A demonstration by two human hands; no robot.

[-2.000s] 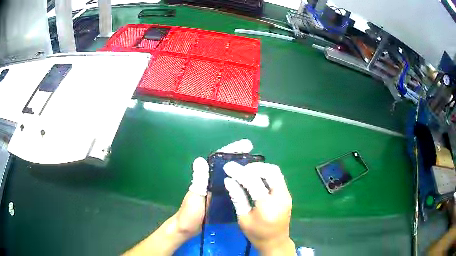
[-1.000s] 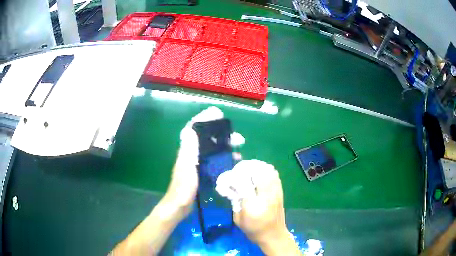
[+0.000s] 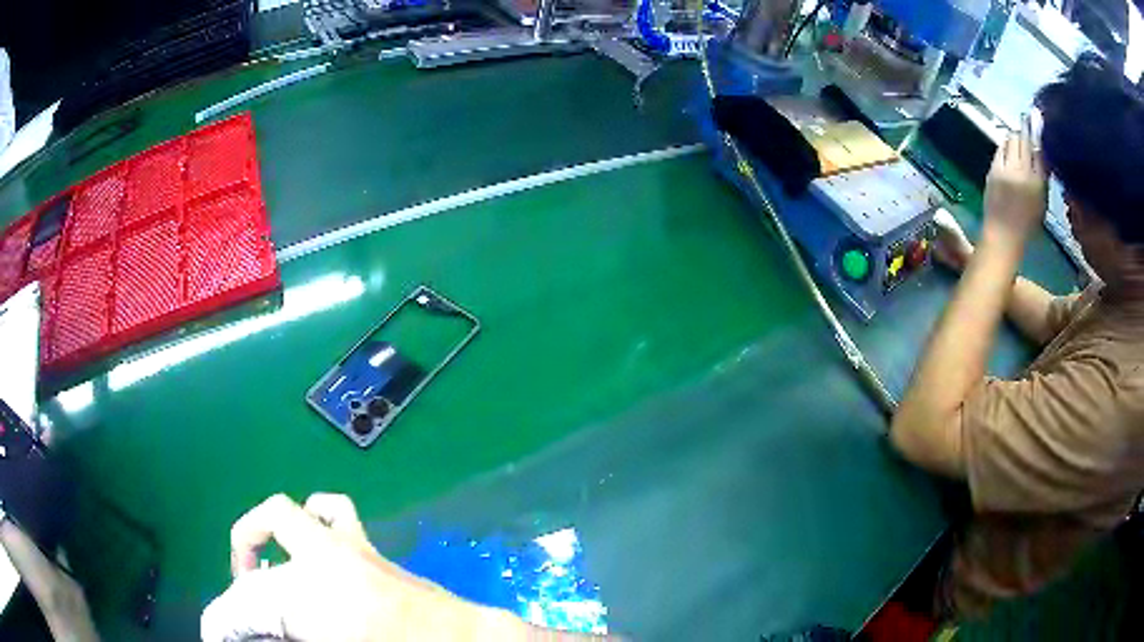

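Observation:
A phone middle frame point(image 3: 364, 384) lies flat on the green bench, its camera rings towards me and its open rectangle away. A second dark frame point(image 3: 48, 495) is at the lower left edge, partly cut off and blurred. My left hand point(image 3: 48, 587) is against it and seems to grip it; most of this hand is out of the picture. My right hand point(image 3: 307, 571) is at the bottom, left of centre, fingers curled. Its fingertips do not show clearly, and I see nothing certain in it.
A red perforated tray point(image 3: 188, 226) is at the left. Blue film with white scraps point(image 3: 552, 579) is at the near bench edge. A co-worker point(image 3: 1041, 414) sits at the right beside a grey-blue fixture point(image 3: 878, 207) with a green button. Black stacked trays point(image 3: 151, 57) are at the far left.
The view has swung right. My hands have parted; my right hand has come off the dark frame, which is now at the left edge with my left hand.

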